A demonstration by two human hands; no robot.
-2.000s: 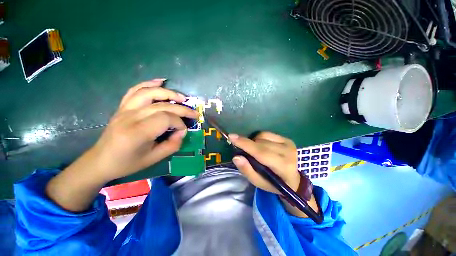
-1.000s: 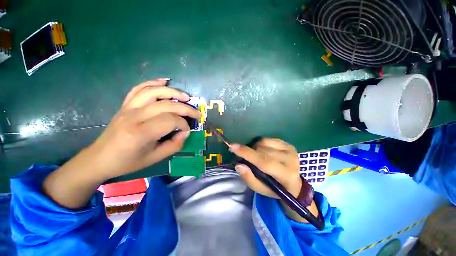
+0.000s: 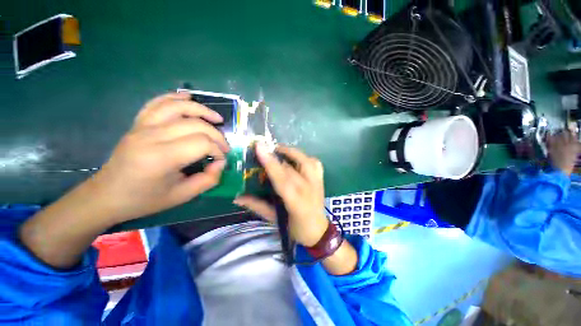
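Observation:
A small LCD module (image 3: 220,105) with a white edge lies at the middle of the mat, its right end in bright glare. Green circuit boards (image 3: 230,181) lie just below it, partly covered by my hands. My left hand (image 3: 169,149) rests over the module's left part with bent fingers; what its fingertips pinch is hidden. My right hand (image 3: 293,191) is blurred, its fingertips at the boards' right edge, and holds the black soldering iron (image 3: 282,226), handle pointing down. The iron's tip cannot be made out.
A loose LCD module (image 3: 41,48) lies at upper left. A black fume fan (image 3: 408,70) and a white tub (image 3: 443,148) stand at right. Screens (image 3: 374,9) lie at the top edge. A red bin (image 3: 121,249) is below the bench. Another person's hand (image 3: 563,149) shows at far right.
The view has shifted right. My right hand has moved in against the boards, and the iron's handle has turned steeper. More of the LCD module shows above my left fingers.

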